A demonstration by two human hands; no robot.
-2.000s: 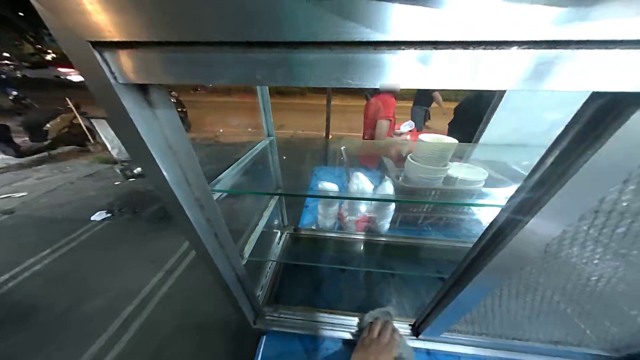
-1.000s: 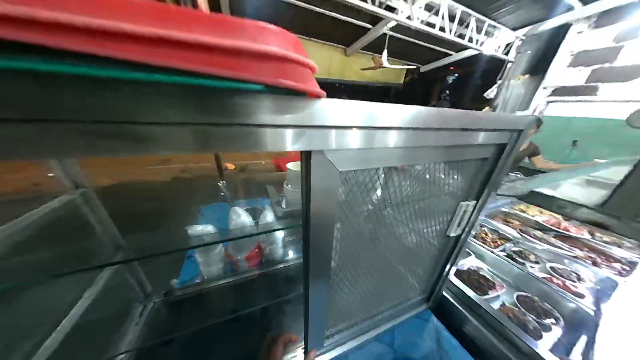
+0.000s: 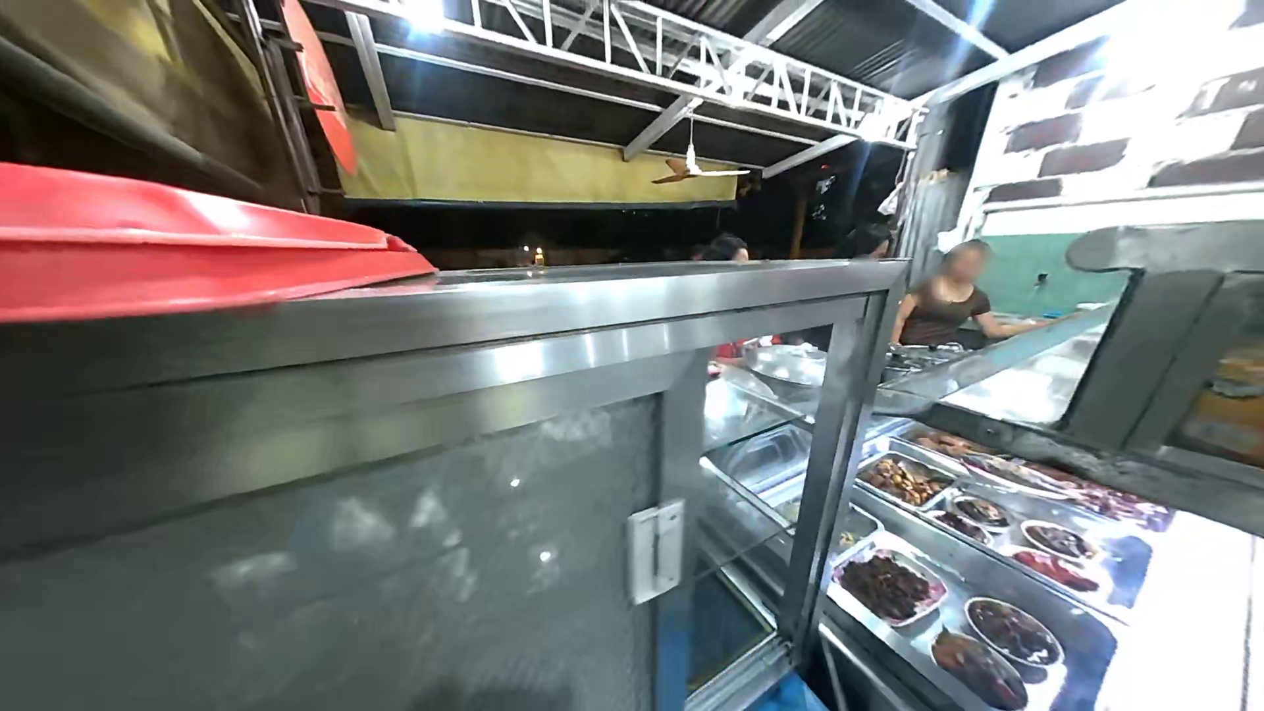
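Neither my left hand nor my right hand shows in the head view now. A metal-framed display cabinet (image 3: pixel 553 306) fills the middle and left. Its sliding door panel (image 3: pixel 444 553), with a pale recessed handle (image 3: pixel 656 551), covers the left part of the front. Right of that handle is a gap, through which glass shelves (image 3: pixel 741 484) are seen. A red plastic tray or lid (image 3: pixel 178 247) lies on the cabinet top at the left.
Right of the cabinet, a metal counter holds several dishes of food (image 3: pixel 889 585). A person (image 3: pixel 946 301) in a dark top stands behind it. A metal post frame (image 3: pixel 1145 346) rises at the right. A ceiling fan (image 3: pixel 691 170) hangs above.
The view has swung right and up. A hand with a grey cloth was at the cabinet's lower sill two seconds ago; it is out of view now. The door panel now stands further left, with a gap at its right.
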